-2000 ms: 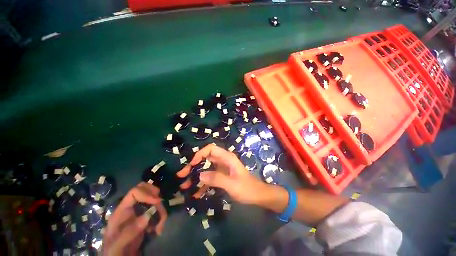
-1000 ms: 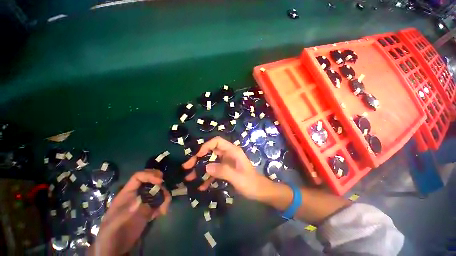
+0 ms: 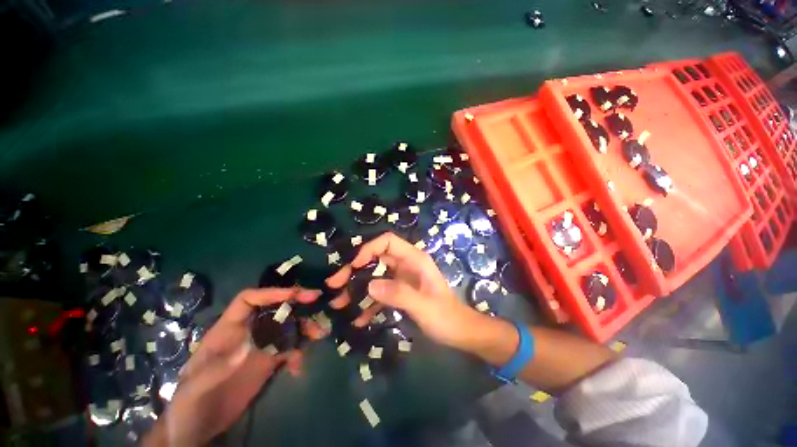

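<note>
My left hand [image 3: 229, 358] holds a round black unit [image 3: 273, 328] with a cream tape tab, between thumb and fingers. My right hand [image 3: 411, 292], with a blue band [image 3: 517, 352] on the wrist, holds another dark round unit [image 3: 362, 285] at its fingertips, partly hidden by the fingers. The two hands are a short gap apart over the green bench [image 3: 218, 201]. Many black round units with cream tabs lie beyond and below my right hand. Another cluster of units [image 3: 171, 336] lies left of my left hand.
Overlapping red trays [image 3: 690, 196] stand at the right; some pockets hold units. A beige box [image 3: 39, 349] with red lights is at the left edge. Loose cream tape pieces [image 3: 370, 413] lie near the front. A single unit [image 3: 534, 18] lies at the far side.
My left hand has turned and its fingers now reach further right over the unit, nearer my right hand. My right hand keeps nearly the same pose. The view has shifted slightly.
</note>
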